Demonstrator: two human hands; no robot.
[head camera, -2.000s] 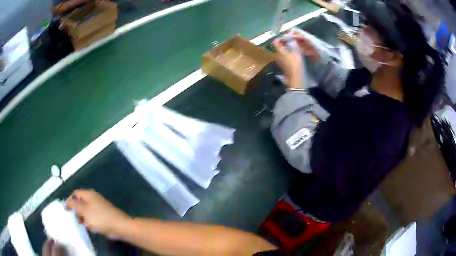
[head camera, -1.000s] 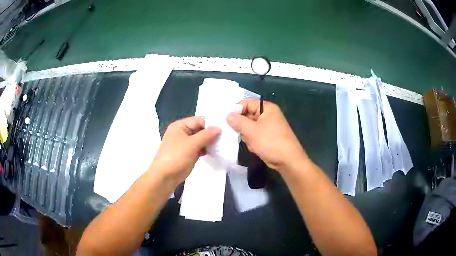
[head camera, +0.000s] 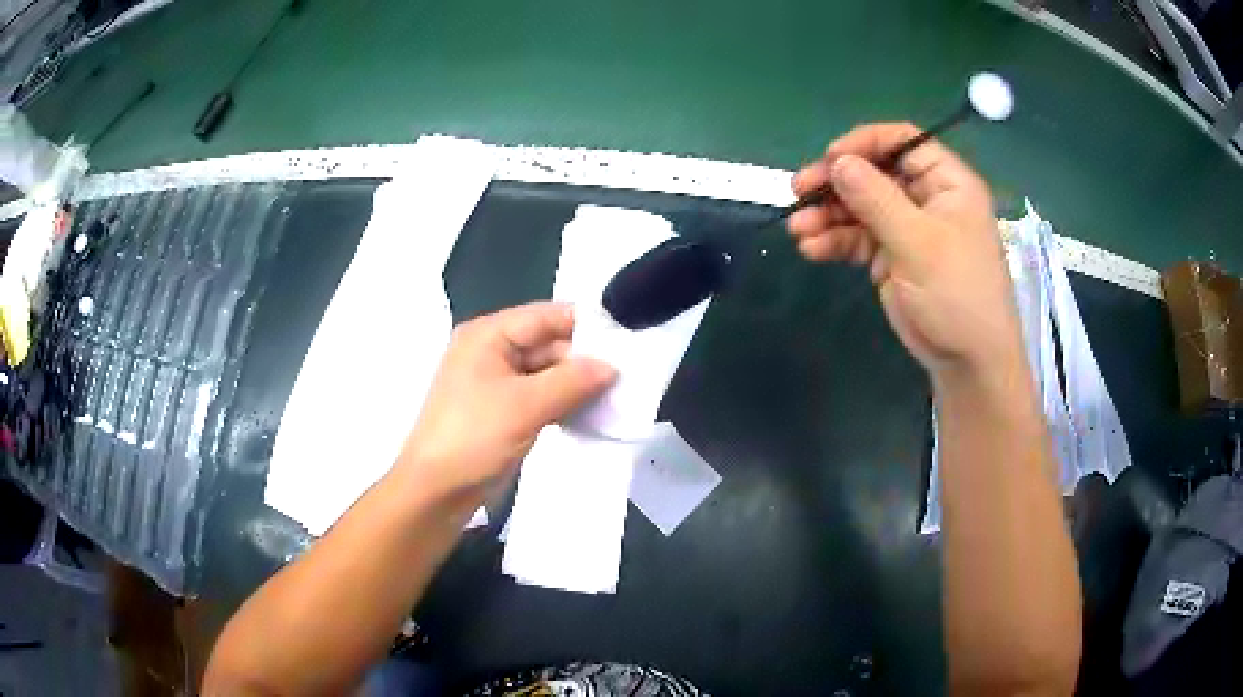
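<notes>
My right hand (head camera: 900, 218) grips the thin dark stem of a black rod product, with a whitish disc (head camera: 991, 95) at its upper right end. The product's black oval head (head camera: 665, 283) points down left, over the upper part of the working stack of white sleeves (head camera: 566, 524). My left hand (head camera: 525, 381) pinches a white sleeve (head camera: 627, 388) on this stack between thumb and fingers. The sleeve's mouth is partly behind the black head, so I cannot tell if the head is inside. A loose translucent flap (head camera: 675, 477) sticks out at the stack's right.
A reserve stack of white sleeves (head camera: 368, 341) lies left of centre. A clear ribbed tray (head camera: 143, 354) is at far left. Filled sleeves (head camera: 1077, 368) lie at right, partly behind my right forearm. A brown carton (head camera: 1206, 334) is at far right. Black products (head camera: 211, 116) lie on the green belt (head camera: 545, 82).
My right hand has left the sleeve and moved up right, now holding the rod product, which is lifted and tilted. My left hand remains at the sleeve stack.
</notes>
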